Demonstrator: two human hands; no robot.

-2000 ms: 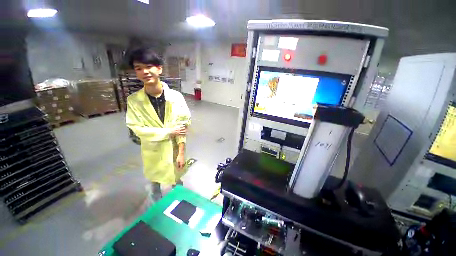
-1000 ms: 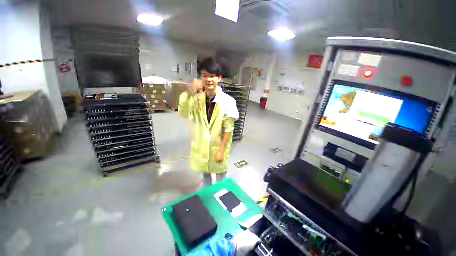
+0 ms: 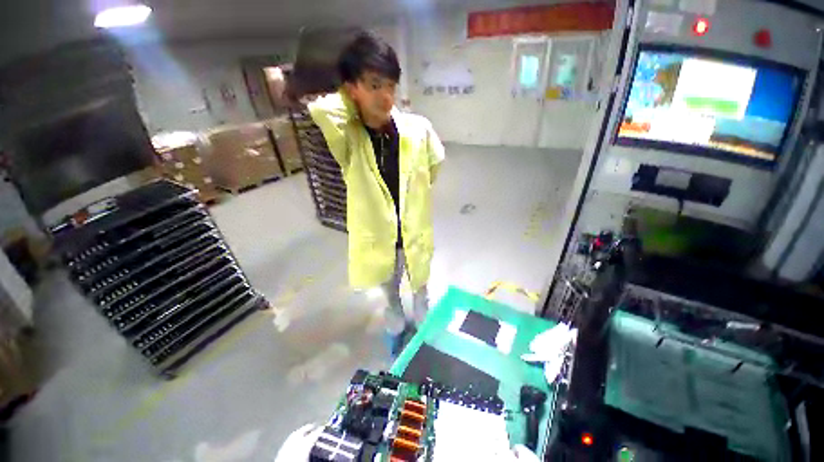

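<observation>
A circuit board (image 3: 408,431) with black parts, orange-red coils and a row of dark round cans is at the bottom centre, over the front of the green side table (image 3: 524,311). My left hand (image 3: 303,444), in a white glove, holds its left edge and is cut off by the picture's bottom. My right hand (image 3: 524,454) shows only as a small white patch at the board's right edge; its fingers are mostly hidden. The test fixture (image 3: 623,424) stands at the right, its pale green nest (image 3: 696,374) showing no board. A red and a green light glow on its front.
A person in a yellow coat (image 3: 388,198) stands behind the side table. A board rack (image 3: 167,280) stands at the left. A black pad (image 3: 452,370), a dark card on white paper (image 3: 483,329) and a crumpled white thing (image 3: 549,347) lie on the table. A monitor (image 3: 714,104) is at the upper right.
The circuit board has come into view at the bottom, held in my gloves. The fixture's nest now shows. The view has turned, and the person has raised a hand to the head.
</observation>
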